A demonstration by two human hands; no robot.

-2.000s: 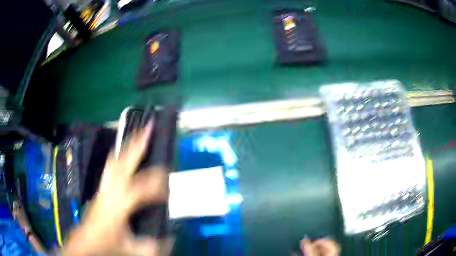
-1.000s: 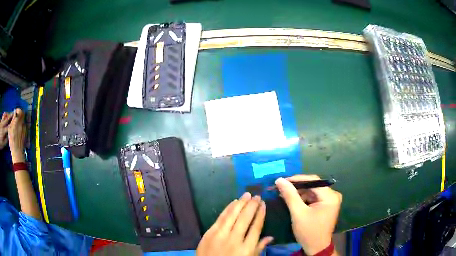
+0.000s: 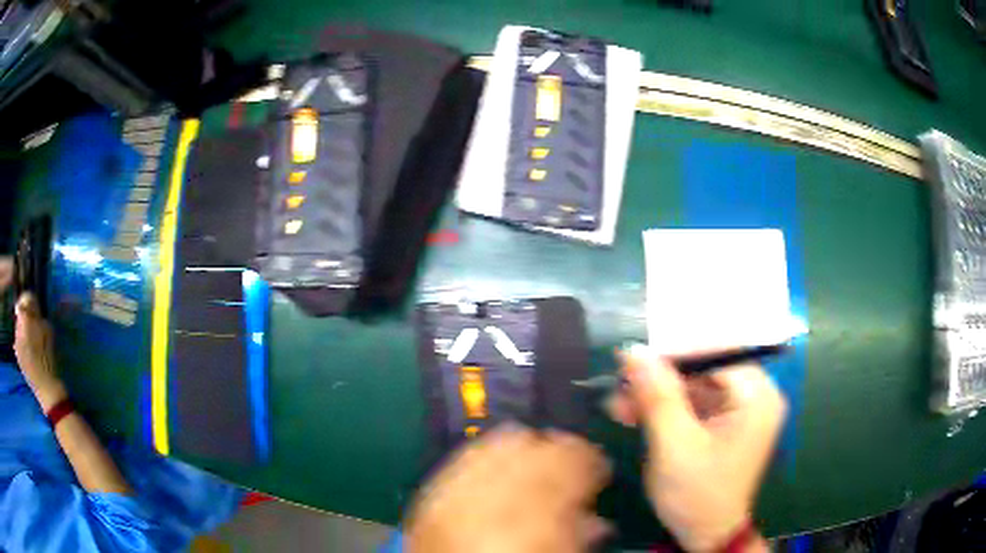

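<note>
A phone middle frame point(image 3: 476, 356) lies on a black foam pad point(image 3: 564, 351) in front of me, its inner side up with two pale slanted strips and an orange strip. My left hand point(image 3: 508, 491) is blurred and covers the frame's near end; its fingertips and any held thing cannot be made out. My right hand point(image 3: 703, 432) holds black tweezers point(image 3: 727, 359) between thumb and fingers, right of the pad, with the tip toward the frame. Whether the tip holds a piece cannot be told. A white release sheet point(image 3: 716, 286) lies on blue film point(image 3: 741, 189) behind my right hand.
Another frame point(image 3: 557, 140) lies on a white board point(image 3: 618, 146). One point(image 3: 324, 194) lies by stacked foam pads point(image 3: 416, 162). A clear component tray point(image 3: 962, 281) stands right. Yellow tape point(image 3: 168, 292) and black strips point(image 3: 216, 356) lie left. A coworker's arm point(image 3: 81, 437) is at far left.
The view has turned left, so the bench things sit further right. Both hands have left the blue film's near end; my left hand is now over the near frame, my right hand closer to it with the tweezers.
</note>
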